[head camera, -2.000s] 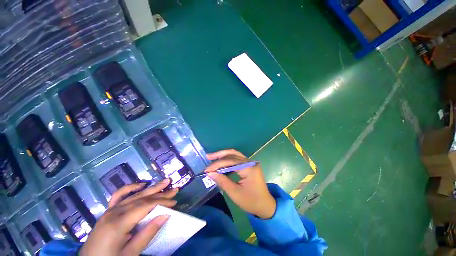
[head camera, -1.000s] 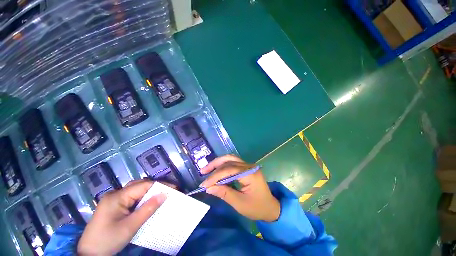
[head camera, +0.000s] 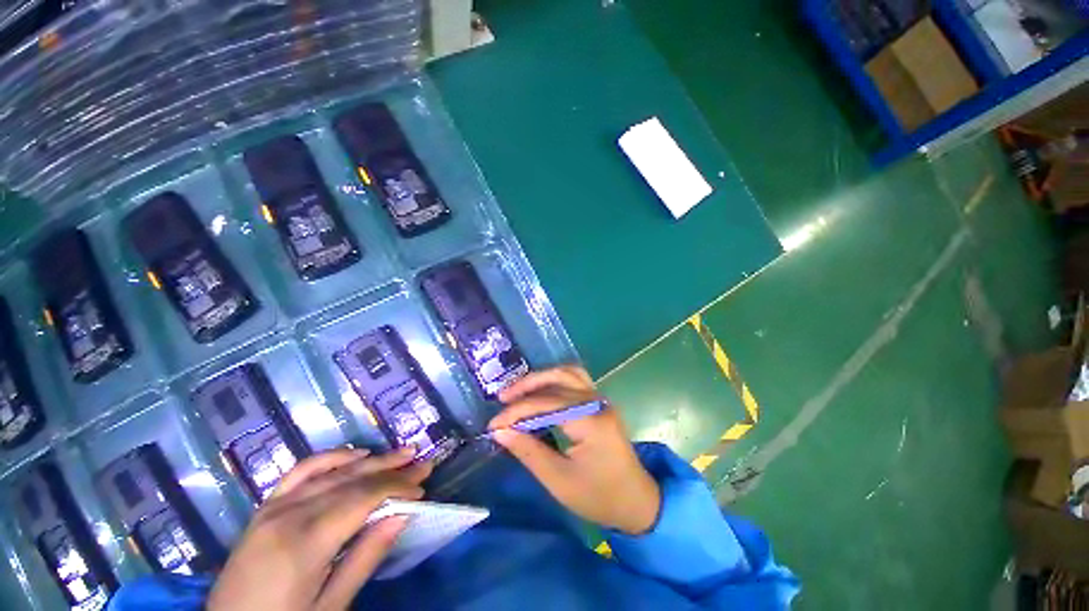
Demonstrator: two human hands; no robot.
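Note:
My left hand (head camera: 313, 525) holds a white label sheet (head camera: 420, 532), tilted so it shows narrow, its fingertips at the lower end of a black handheld device (head camera: 389, 380). My right hand (head camera: 582, 460) holds a slim purple tool (head camera: 557, 417) like a pen. The tool's tip points left, close to the lower end of that device; whether it touches, or carries a sticker, is too small to tell. The devices lie backs up in two rows in a clear blister tray (head camera: 284, 332).
Clear stacked blister trays (head camera: 215, 78) rise behind the working tray. A white card or small box (head camera: 665, 168) lies on the green bench mat (head camera: 573, 227). A white post (head camera: 450, 26) stands at the mat's back. A blue rack (head camera: 890, 153) and cardboard boxes (head camera: 1041, 412) are at right.
The left hand has tilted the label sheet and moved its fingers to the second device from the right in the near row. The tool tip has moved up and right, off the sheet toward that device.

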